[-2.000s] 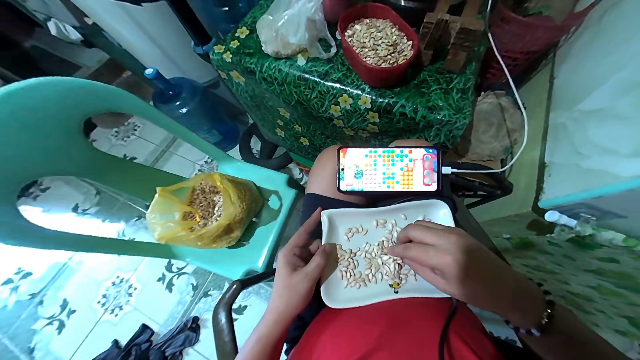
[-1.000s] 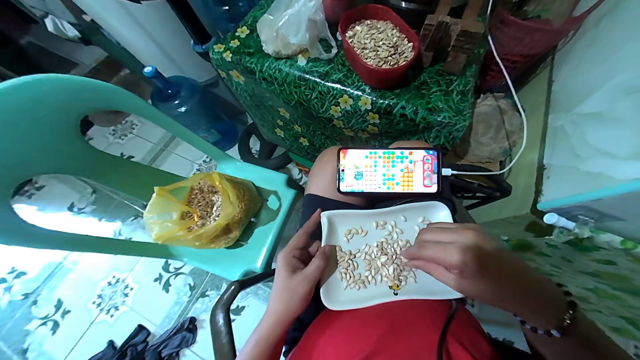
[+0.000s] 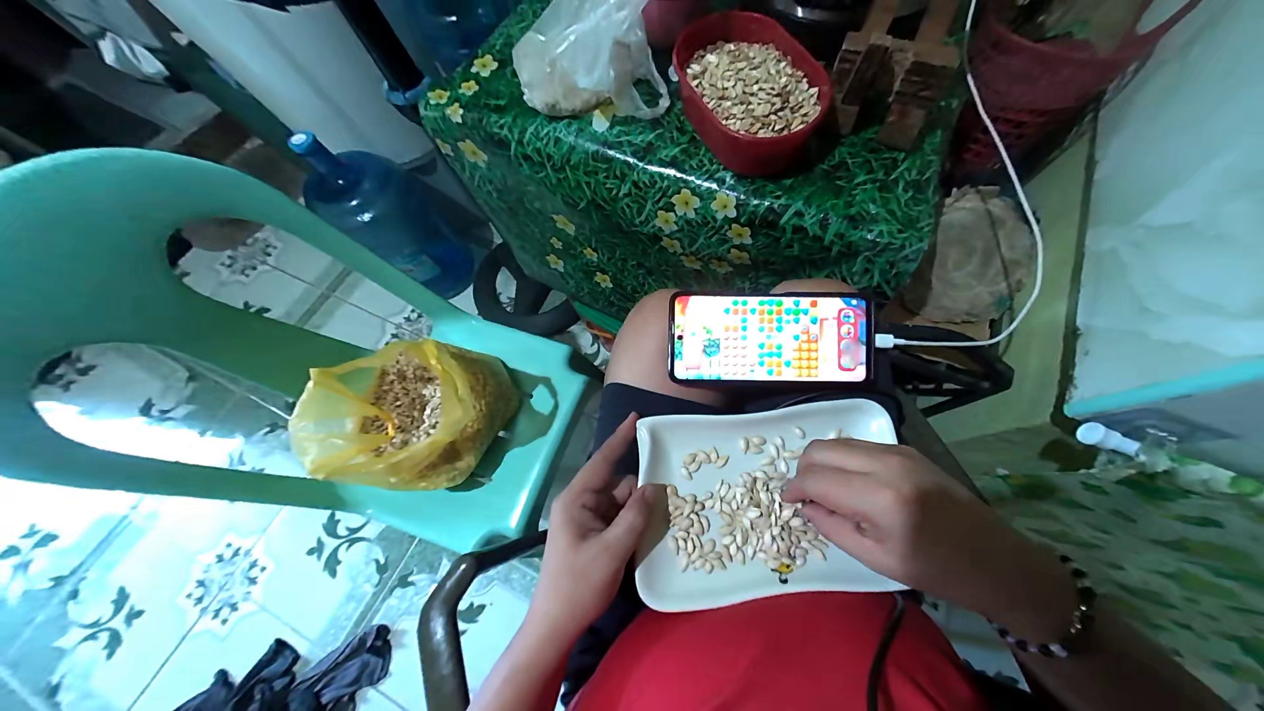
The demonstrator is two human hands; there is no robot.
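Observation:
A white rectangular plate (image 3: 681,590) with wavy edges rests on my lap, with pale seeds (image 3: 755,513) spread over it. My left hand (image 3: 597,513) holds the plate's left edge, its thumb on the rim. Over the right part of the plate, my right hand (image 3: 869,504) is bent down with its fingertips among the seeds; whether a seed is between them is hidden. Just beyond the plate a lit phone (image 3: 770,338) lies across my thighs, a white cable (image 3: 948,343) plugged into its right end.
A yellow plastic bag (image 3: 336,420) of seeds or husks sits on a green plastic chair (image 3: 553,395) at left. Ahead, a cloth-covered table (image 3: 632,207) bears a red bowl (image 3: 750,158) of seeds and a clear plastic bag (image 3: 583,59). A blue water jug (image 3: 385,217) lies behind the chair.
My right hand has shifted slightly over the right part of the plate, and some seeds lie differently under it. My left hand stays at the plate's left edge.

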